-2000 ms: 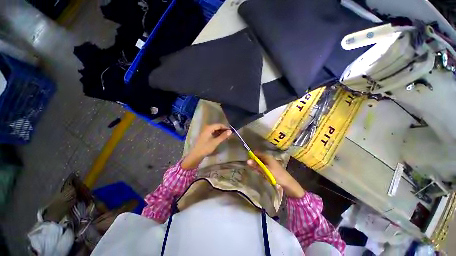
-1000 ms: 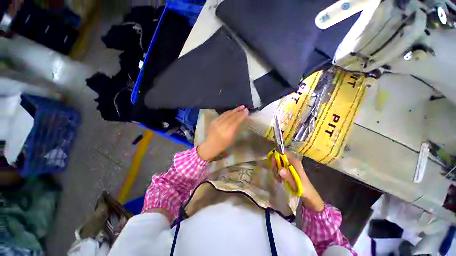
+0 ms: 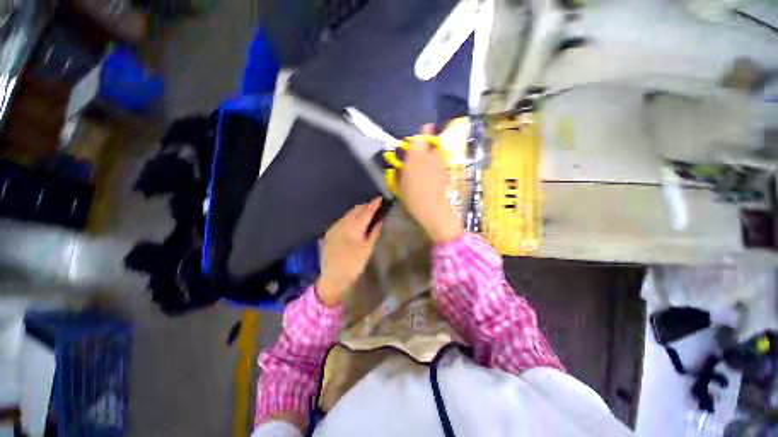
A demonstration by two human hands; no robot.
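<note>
The scissors with yellow handles are in my right hand, above the table near the yellow tape. Their blades point up and left over the dark cloth. My left hand pinches the lower right corner of a dark fabric panel, which hangs over the table's left edge towards the blue crate. Another dark fabric piece lies farther back on the table. The frame is blurred, so fine detail at my fingertips cannot be told.
The white machine table extends right, with yellow tape beside the metal plate. A white lamp-like arm hangs above the cloth. A blue crate with dark cloth stands left; a blue mesh crate stands at the lower left.
The view has turned, so the table sits differently. My right hand has moved the scissors from over my lap up and left onto the table. My left hand, flat on the panel's edge before, now pinches its corner.
</note>
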